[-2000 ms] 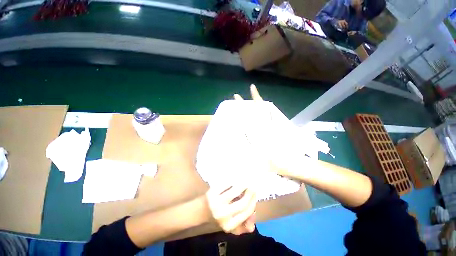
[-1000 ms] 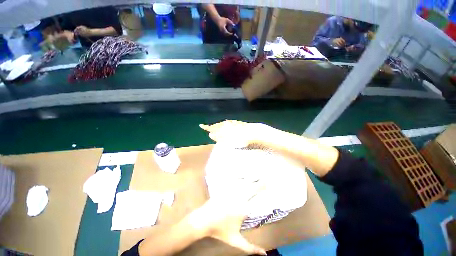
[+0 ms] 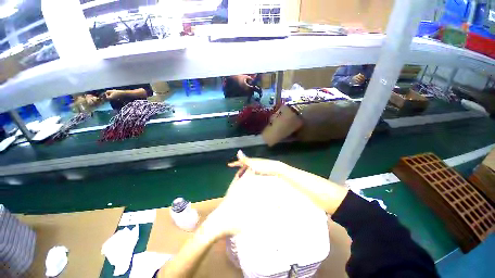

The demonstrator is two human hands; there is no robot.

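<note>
A stack of white housings (image 3: 285, 231) stands in front of me on the tan mat (image 3: 209, 209), its top washed out by glare and its layered edges showing below. My right hand (image 3: 260, 166) lies at the stack's far left edge with some fingers extended. My left hand (image 3: 234, 190) reaches along the left side to nearly the same spot; glare blurs its outline. Whether either hand grips the top housing cannot be seen. A small white bottle with a silver top (image 3: 185, 215) stands left of the stack. White cloths (image 3: 120, 247) lie further left.
Another housing stack (image 3: 15, 241) and a crumpled white cloth (image 3: 56, 260) are at far left. A slanting post (image 3: 374, 98) rises behind the stack at right. A reddish-brown divider crate (image 3: 450, 195) is at right. Wire bundles (image 3: 133, 119), a cardboard box (image 3: 325, 120) and coworkers' arms are beyond the conveyor.
The view has tilted up, showing the overhead shelf. My left hand has moved from the stack's near side to its far left edge, close to my right hand. The stack's near edge now faces me.
</note>
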